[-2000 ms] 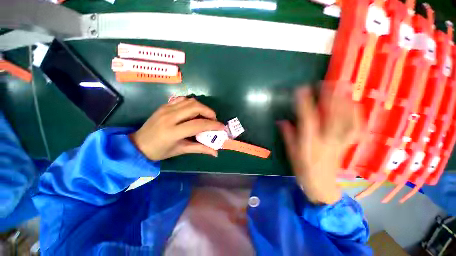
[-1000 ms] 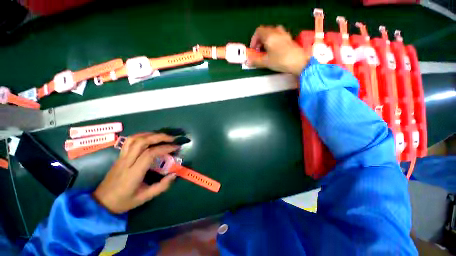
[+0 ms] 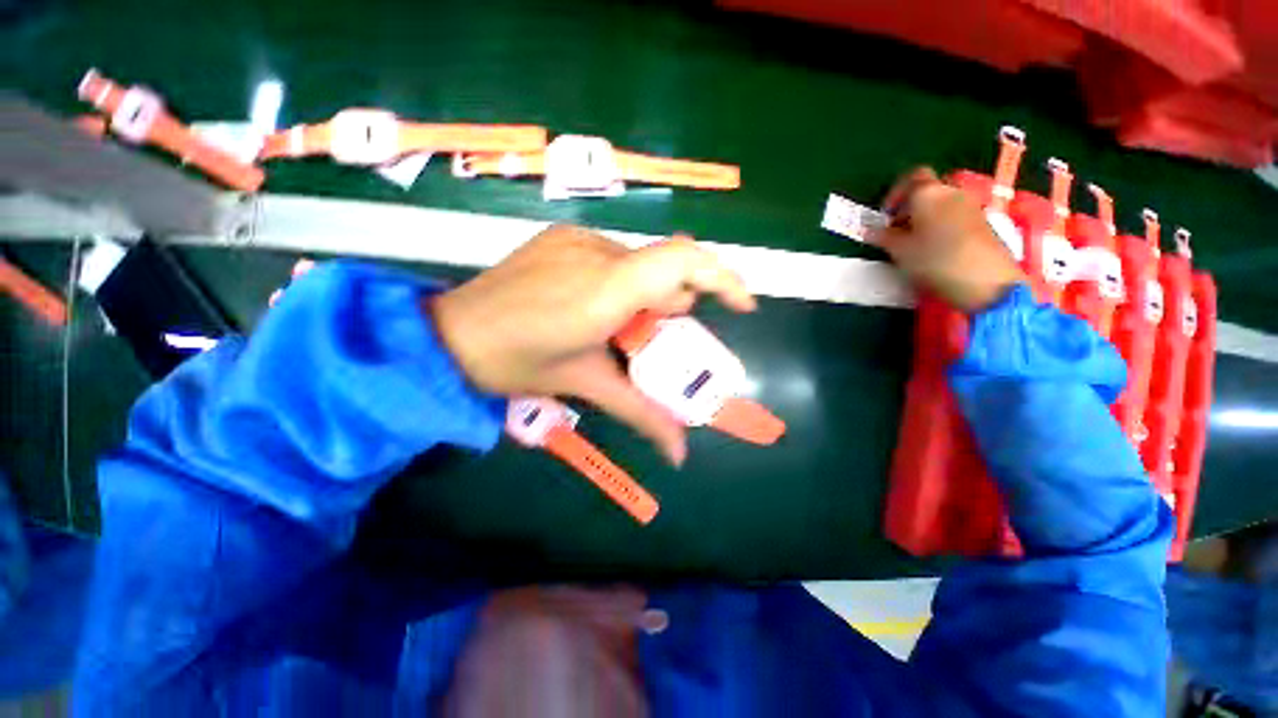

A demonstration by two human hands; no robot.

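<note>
My left hand (image 3: pixel 575 309) holds a smartwatch (image 3: pixel 687 373) by its orange strap above the bench, its white face up. A second smartwatch (image 3: pixel 603 473) lies on the bench below that hand, its upper end hidden by the hand and sleeve. My right hand (image 3: pixel 947 233) is over the far side of the rail, beside the red tray, with its fingers on a small white printed card (image 3: pixel 855 220). The red tray (image 3: pixel 932 449) holds several watches side by side. My right sleeve hides part of it.
Several smartwatches (image 3: pixel 365 138) lie in a row on the conveyor belt (image 3: pixel 673 84) beyond the pale metal rail (image 3: pixel 799 272). A black smartphone (image 3: pixel 154 309) lies at the left. Stacked red trays (image 3: pixel 1065 49) are at the far right.
My left hand has moved up and right and now holds a watch there. The other watch lies free on the bench. My right hand has moved right from the belt watch to the card.
</note>
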